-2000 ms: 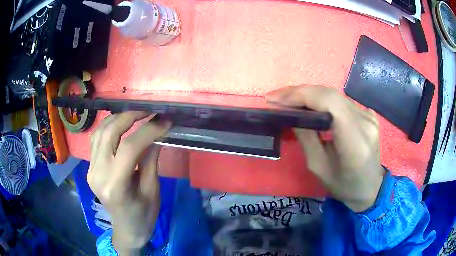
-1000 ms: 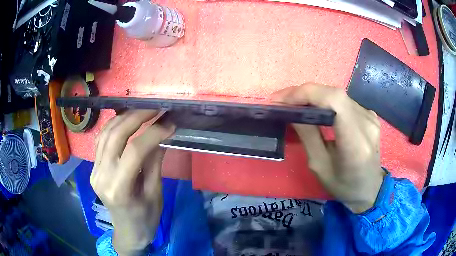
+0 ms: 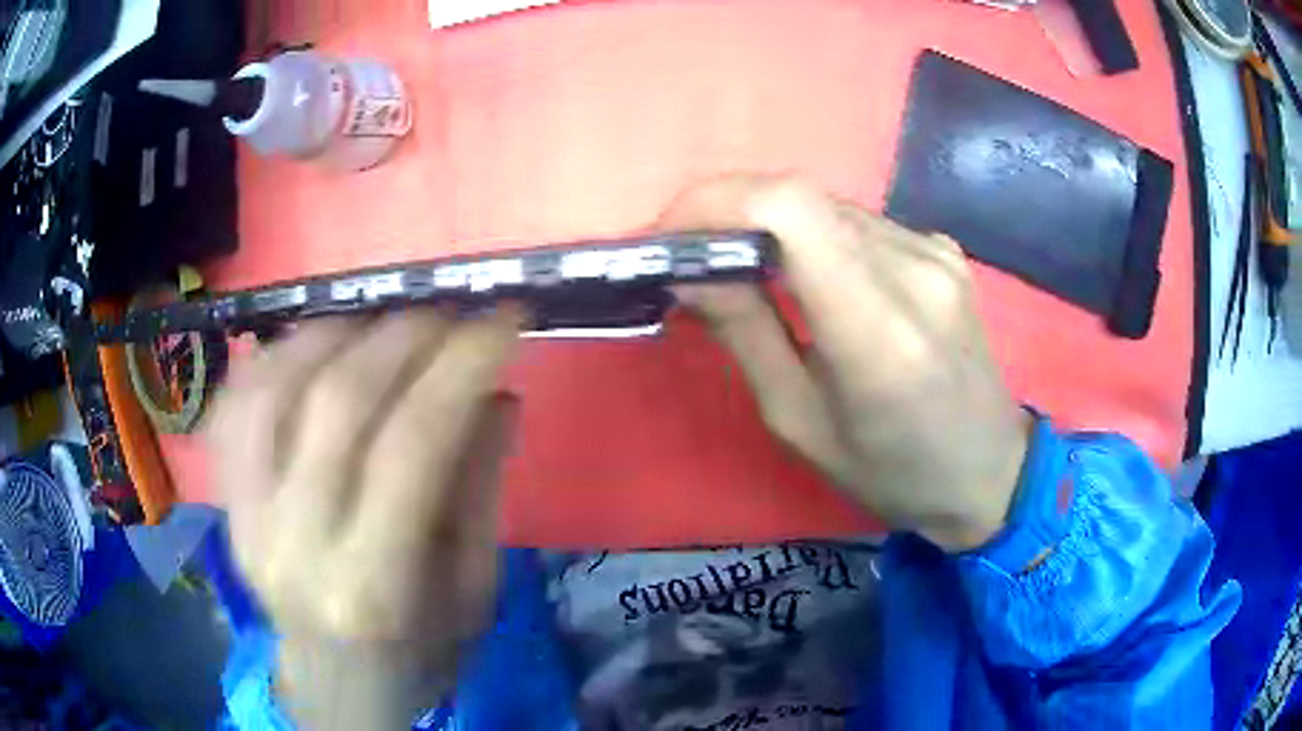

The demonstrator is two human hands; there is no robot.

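Note:
The tablet body (image 3: 500,274) is held up on edge above the red mat, seen as a thin dark bar with pale reflections along its edge. My right hand (image 3: 857,343) grips its right end, fingers behind and thumb on the near side. My left hand (image 3: 371,471) is blurred at the near side of its left half; whether its fingers grip the tablet is unclear. Below the tablet's edge, between the hands, shows a dark flat piece with a white edge (image 3: 593,331), probably the battery pack, mostly hidden.
A dark flat rectangle with a thick strip (image 3: 1021,179) lies right on the mat (image 3: 685,443). A dropper bottle (image 3: 326,112) stands upper left, near dark boxes (image 3: 172,164). A tape roll (image 3: 169,357) and small fan (image 3: 40,543) are left. Orange-handled tool (image 3: 1265,157) lies far right.
The tablet has tipped, its right end now farther left in view, and less of the piece below shows. My left hand has moved nearer the middle and blurred. The whole view has shifted.

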